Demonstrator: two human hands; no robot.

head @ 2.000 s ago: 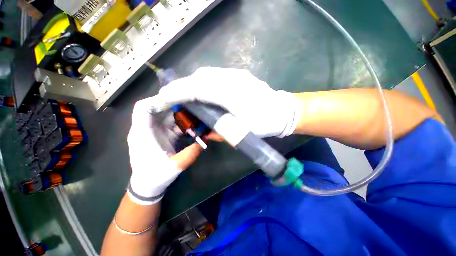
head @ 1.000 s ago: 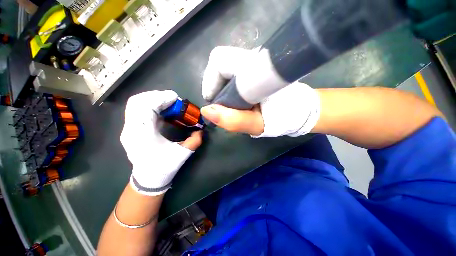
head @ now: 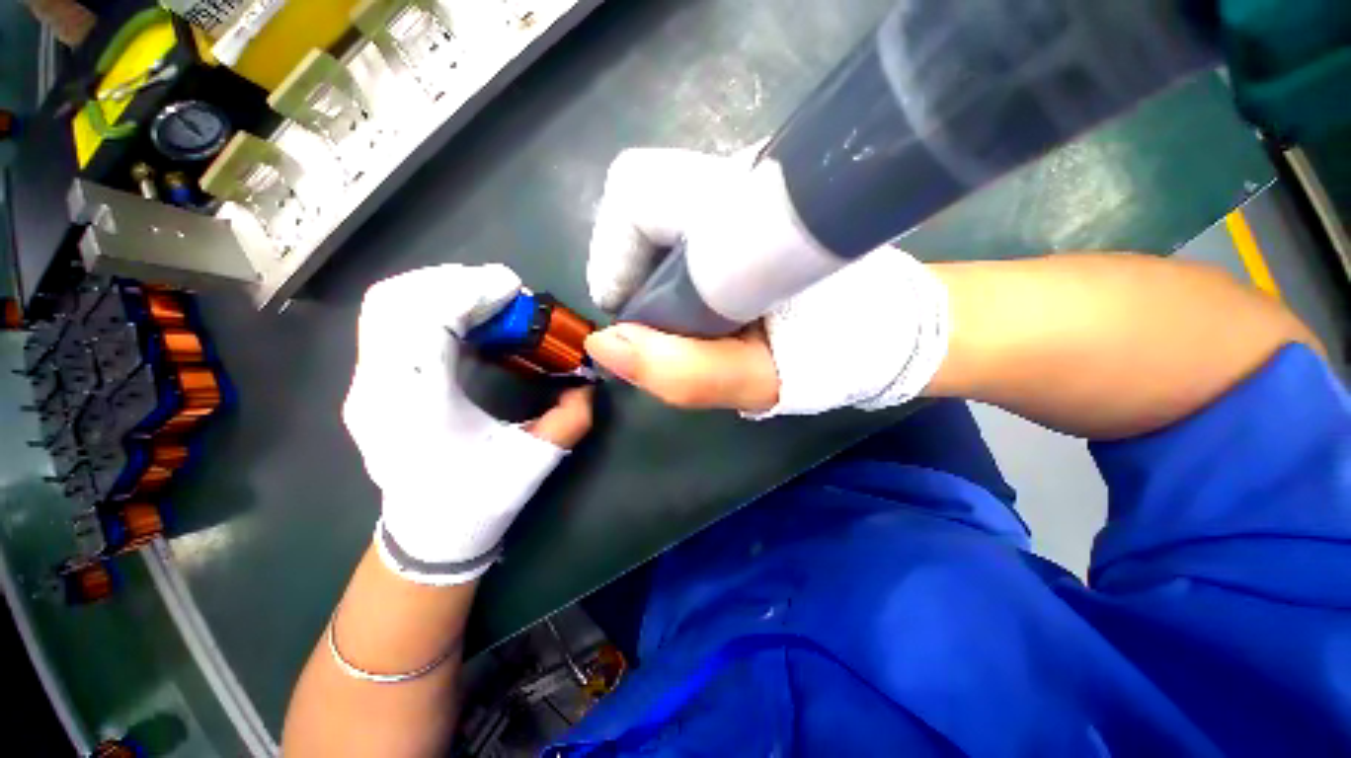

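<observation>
My left hand [head: 434, 403], in a white glove with a bare thumb tip, holds a coil component [head: 545, 338] with copper winding and a blue end. My right hand [head: 696, 282], gloved with a bare thumb, grips a dispensing syringe [head: 948, 119]. The syringe is a thick dark grey tube with a pale band, and it slants from the upper right down to the coil. Its narrow end is beside the coil; its tip is hidden by my right thumb. The green cap [head: 1286, 67] is at the upper right, close to the camera.
A pale metal jig rack [head: 371, 178] with clear upright slots crosses the upper left. Behind it are a black and yellow box with a dial [head: 190, 131] and a yellow bin [head: 289, 42]. A coil batch [head: 126, 407] stands left, beside a metal rail [head: 208, 637]. The bench top [head: 445, 222] is dark green.
The syringe has swung from pointing toward the upper left, its cap low, to pointing down at the coil, its cap high. My hands have moved apart, uncovering the coil. Little differs from one second ago.
</observation>
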